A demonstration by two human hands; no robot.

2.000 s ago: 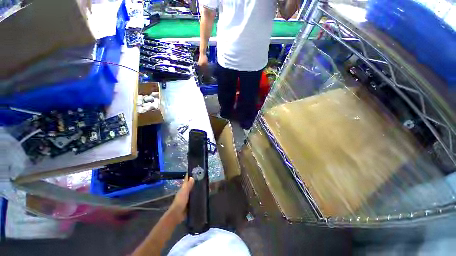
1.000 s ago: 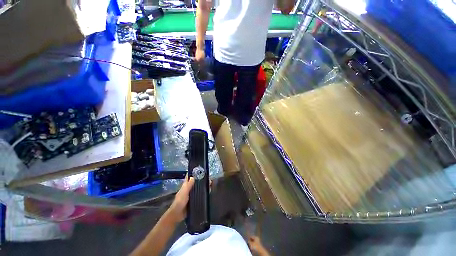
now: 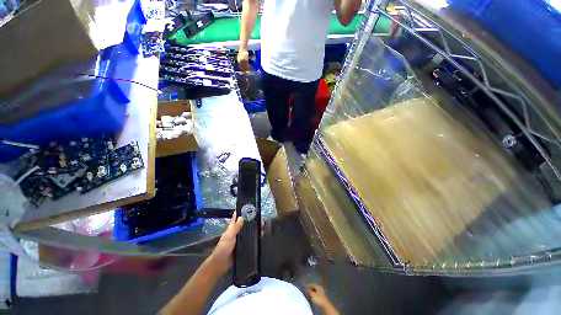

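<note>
A long black device housing [image 3: 248,246] with a round silver-grey centre is held upright in front of me, its short side handle [image 3: 216,213] pointing left. My left hand [image 3: 230,237] grips the housing at its left edge, just below the handle; fingertips show faintly at the right edge. My right hand [image 3: 315,291] is low, right of my white clothing, small and partly blurred; its finger pose is unclear. A small black frame and small silver parts [image 3: 222,159] lie on the bubble wrap [image 3: 215,178] behind the housing.
A wire rack [image 3: 369,240] with a cardboard sheet [image 3: 418,172] stands right, black units at its far side. Left are a bench edge [image 3: 86,212], circuit boards [image 3: 104,166], a blue bin [image 3: 198,200] and a box of white parts [image 3: 175,145]. A person [image 3: 292,49] stands ahead by open units [image 3: 197,67].
My left hand and the housing have shifted slightly right in the picture. My right hand, out of view two seconds ago, now shows at the bottom. The bench and boards have shifted left in view.
</note>
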